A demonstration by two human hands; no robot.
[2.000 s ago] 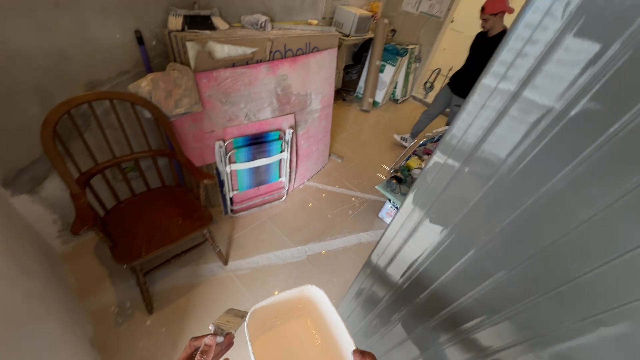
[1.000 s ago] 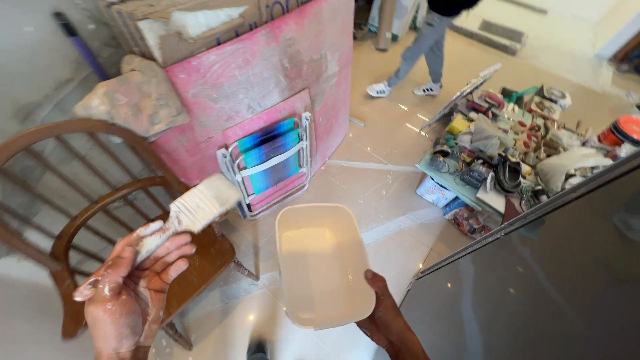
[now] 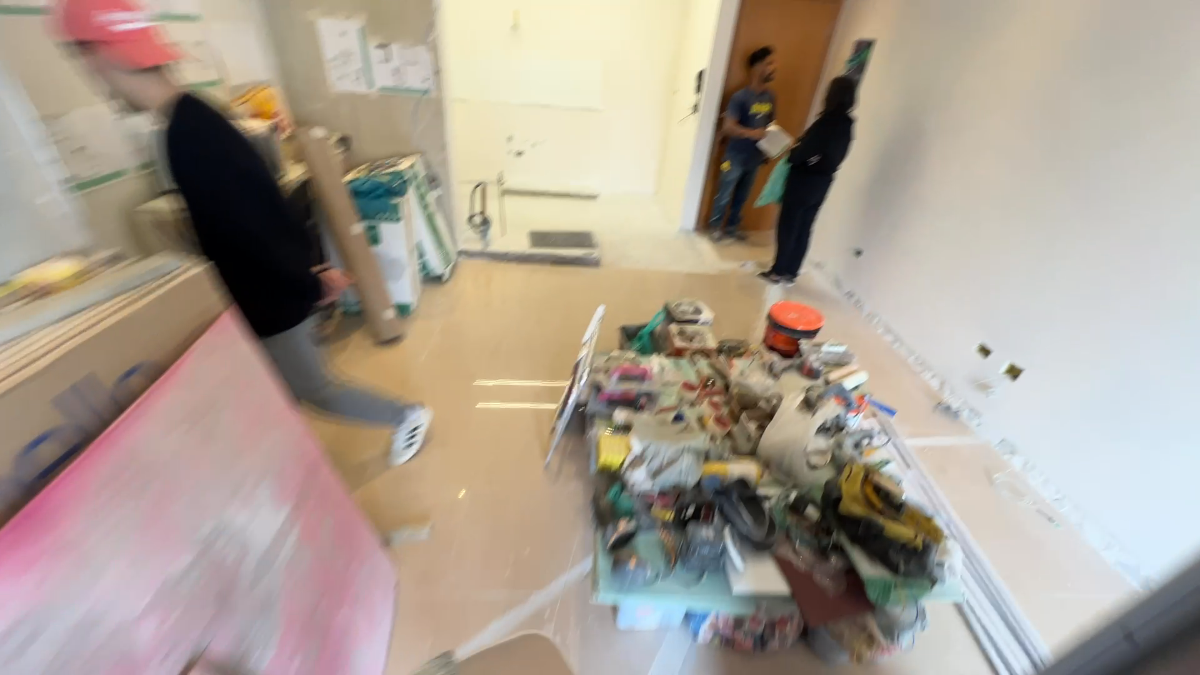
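Observation:
Neither my left hand nor my right hand can be made out in this view. At the bottom edge shows the rim of a pale plastic tub (image 3: 523, 656), and what looks like part of the paintbrush (image 3: 439, 664) touches or overlaps its left side. The rest of both is cut off. Ahead and to the right, a low table (image 3: 689, 592) is heaped with tools, cloths and supplies, with an orange-lidded bucket (image 3: 793, 326) at its far end.
A person in a red cap (image 3: 244, 216) walks at the left, past a pink-stained board (image 3: 216, 525) and stacked cardboard (image 3: 112, 328). Two people (image 3: 745, 141) (image 3: 814, 178) stand by a wooden door. Long metal profiles (image 3: 994, 600) lie on the floor right of the table.
The view has swung up and right, so the chair, the folding chair and both hands are out of sight. The tub now shows only at the bottom edge.

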